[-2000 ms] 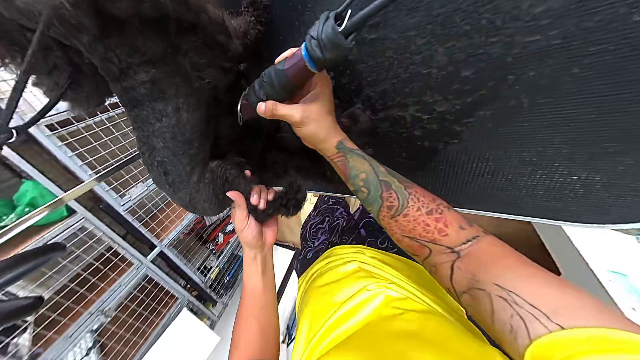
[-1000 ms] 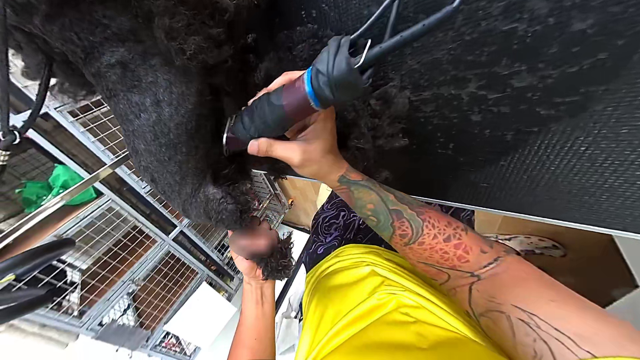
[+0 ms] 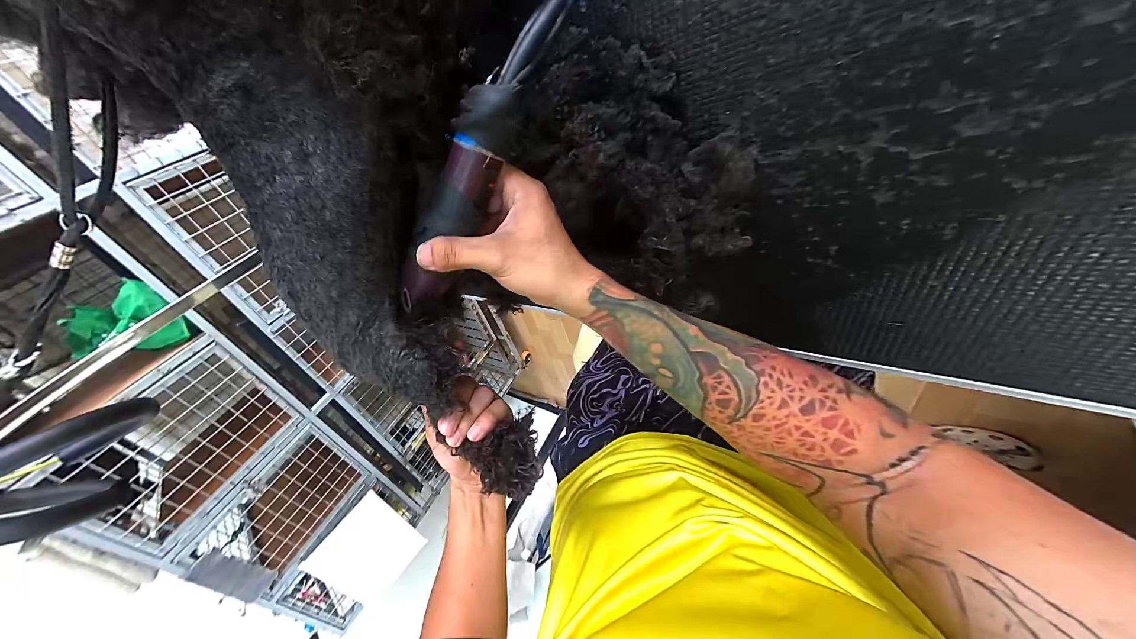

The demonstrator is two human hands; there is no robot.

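A dog's leg with black curly fur (image 3: pixel 311 204) reaches down from the upper left. My left hand (image 3: pixel 466 426) is closed around its lower end, and the fluffy paw (image 3: pixel 508 457) sticks out beyond my fingers. My right hand (image 3: pixel 524 240) grips a dark red corded hair clipper (image 3: pixel 457 191) with black wrap and a blue band. The clipper lies steeply along the right side of the leg, its head low against the fur above my left hand. Its blade is not clearly visible.
Clipped black fur (image 3: pixel 648 160) lies on the black textured grooming table (image 3: pixel 932 177). Wire cages (image 3: pixel 213 426) stand at left behind a metal bar (image 3: pixel 133 342). Black looped cords with a metal bead (image 3: pixel 62 256) hang at far left, near a green plastic bag (image 3: pixel 129 319).
The clipper has moved down along the leg towards the paw and turned steeper. My left hand has moved lower than two seconds ago, still holding the lower leg. More loose fur shows on the table.
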